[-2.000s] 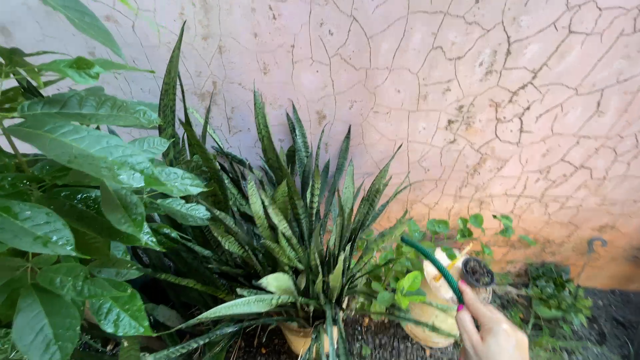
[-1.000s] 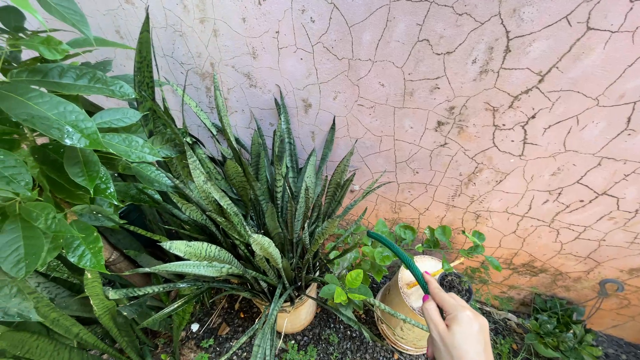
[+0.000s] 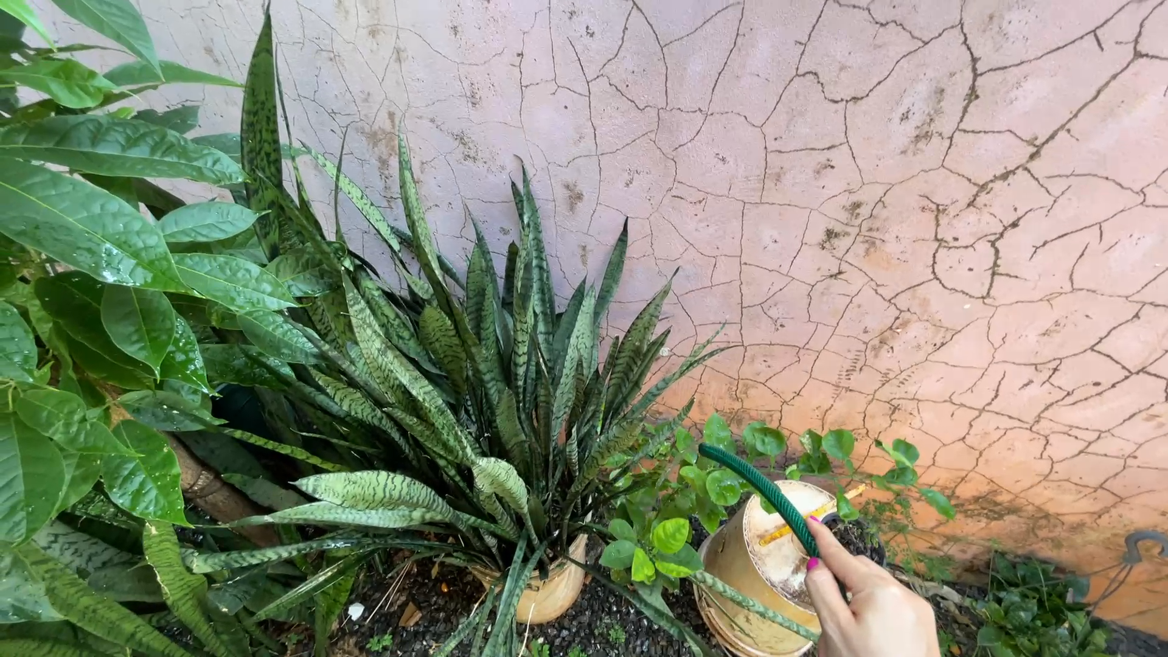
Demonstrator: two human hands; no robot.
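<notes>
At the lower right, my right hand (image 3: pixel 871 598) grips a green garden hose (image 3: pixel 762 484) between thumb and fingers, its free end pointing up and left. Behind the hose stands a beige bucket (image 3: pixel 744 584), tilted, with a yellow stick (image 3: pixel 798 522) across its pale top. A snake plant (image 3: pixel 511 365) with long banded leaves grows left of the hose end, in a tan pot (image 3: pixel 552 589). No water stream can be made out at the hose end. My left hand does not show.
A cracked pink wall (image 3: pixel 776 228) rises behind the plants. Broad wet leaves (image 3: pixel 109 182) crowd the left side. Small round-leaved stems (image 3: pixel 671 538) grow beside the bucket. Dark gravel (image 3: pixel 602 630) covers the ground, and a grey hook (image 3: pixel 1145 546) shows at the right edge.
The view has shifted, bringing more of the bucket and the tan pot into sight. My right hand keeps its grip on the hose.
</notes>
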